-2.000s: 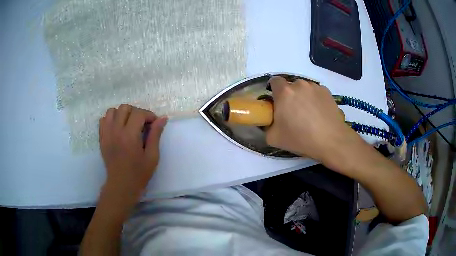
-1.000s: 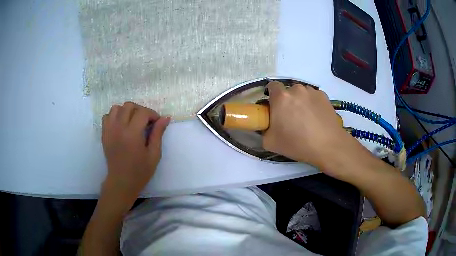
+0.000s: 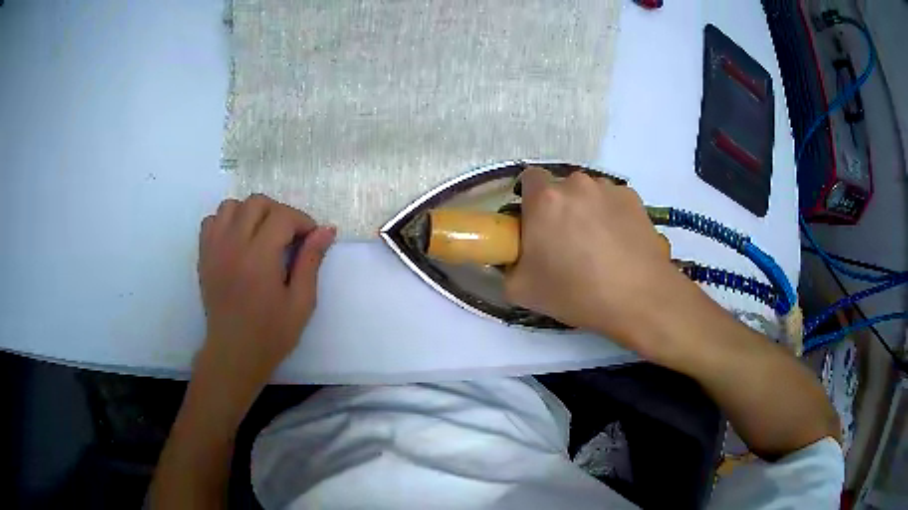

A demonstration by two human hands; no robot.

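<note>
A cream, open-weave fabric panel (image 3: 418, 90) lies flat on the white table, its far part cut off by the top of the picture. My left hand (image 3: 261, 269) pinches the near edge of the panel at its left end between thumb and fingers. My right hand (image 3: 587, 249) grips the orange-brown handle (image 3: 473, 237) of the steam iron (image 3: 408, 261). The iron lies flat over the right part of the near edge, its tip pointing left, a short way from my left fingertips. The fabric under the iron is hidden.
A black iron rest (image 3: 735, 120) with red marks lies at the right of the white table (image 3: 110, 199). Blue hoses (image 3: 767, 261) run from the iron's rear to the right. A red-and-black box (image 3: 836, 149) stands at far right. A dark bin (image 3: 667, 418) is below the table edge.
The fabric panel has shifted right in the picture, and the iron now covers more of its near edge. The iron's tip is slightly closer to my left hand, which still pinches the edge.
</note>
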